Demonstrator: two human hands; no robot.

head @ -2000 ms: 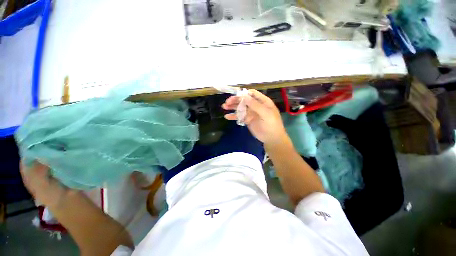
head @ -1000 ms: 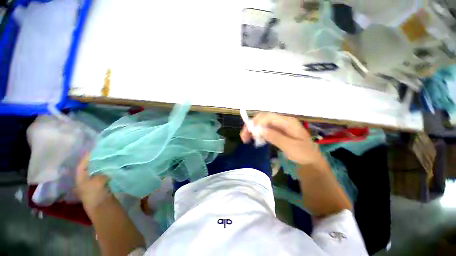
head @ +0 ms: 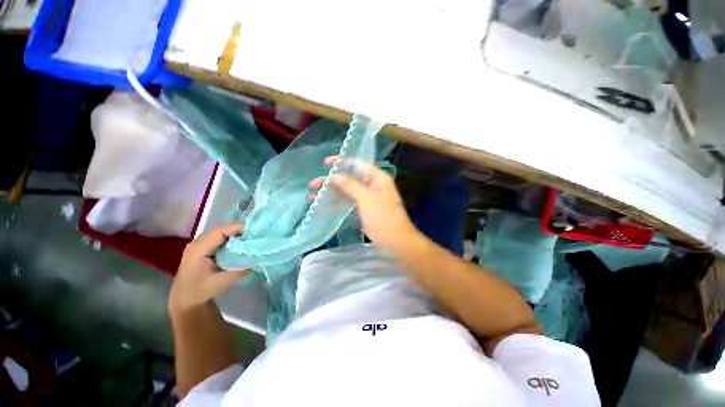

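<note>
A see-through aqua strip with a scalloped edge [head: 322, 215] runs from the table's front edge down to my lap. My left hand [head: 208, 266] grips its folded lower end with part of the aqua bundle. My right hand [head: 367, 195] pinches the strip higher up, just below the table edge. A loose bundle of aqua fabric [head: 278, 187] hangs between my hands, in front of the white table [head: 358, 56]. Black thread snips [head: 625, 100] lie on the machine bed at the upper right.
A blue tray with white cloth [head: 167, 40] is at the upper left. A red container with white cloth [head: 151, 246] stands below it. A red basket [head: 600, 230] is under the table edge at right, above a black bin [head: 616, 310] with aqua pieces.
The view has turned right and the table now slants. The aqua bundle is lower and narrower between my hands. My right hand now holds the scalloped strip; the white scrap is no longer visible.
</note>
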